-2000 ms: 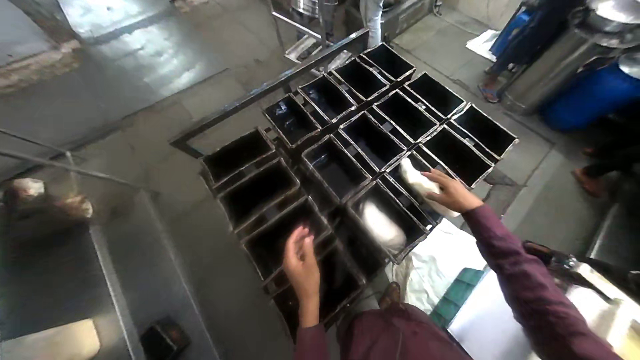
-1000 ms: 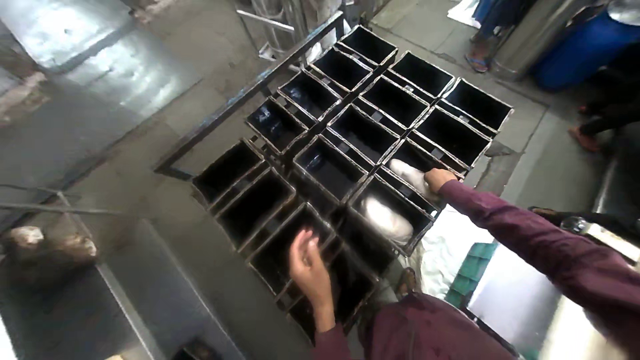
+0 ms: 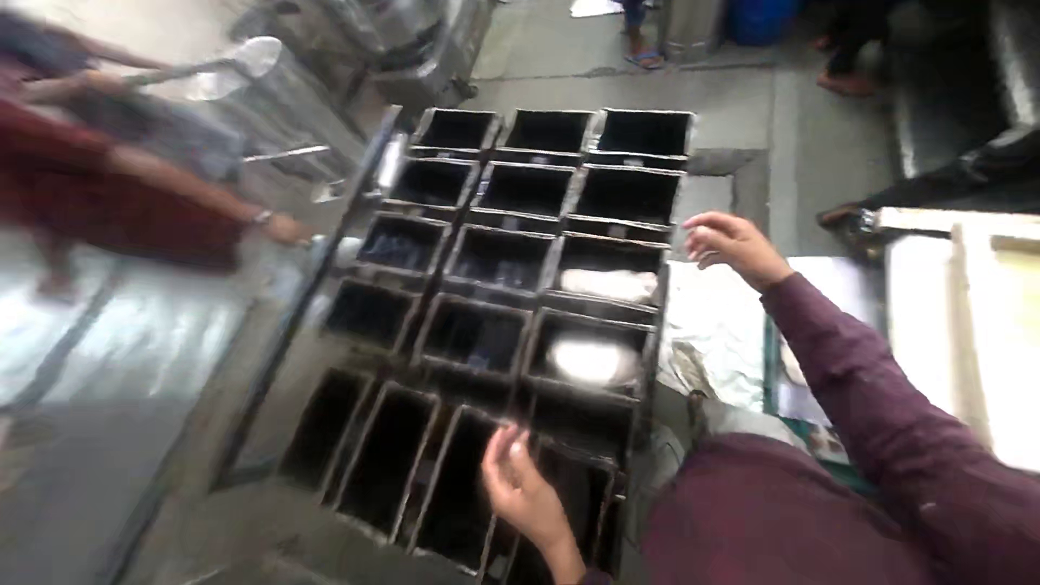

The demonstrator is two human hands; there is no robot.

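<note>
Dark rectangular metal tins (image 3: 512,191) stand in rows on a metal frame before me. Two of them, in the column nearest my right side, hold pale lumps, probably dough: a long one (image 3: 609,284) and a rounder, shiny one (image 3: 593,361) in the tin nearer to me. My left hand (image 3: 520,487) hovers over the near tins, fingers loosely curled and apart, holding nothing. To the right of the tins, above the white sheet, my right hand (image 3: 727,248) is raised with bent fingers and nothing in it. The insides of the other tins look dark.
At left a co-worker's arm (image 3: 187,191) reaches toward the frame's long metal bar (image 3: 325,276), near a large metal vessel (image 3: 276,106). Crumpled white sheeting (image 3: 715,325) and a green crate (image 3: 845,471) lie at right. Other people's feet and a blue drum (image 3: 760,20) are beyond.
My right hand has let go of the long pale lump, now lying in a tin, and has drawn away from it. A co-worker's arm has come into view at left. The view has turned.
</note>
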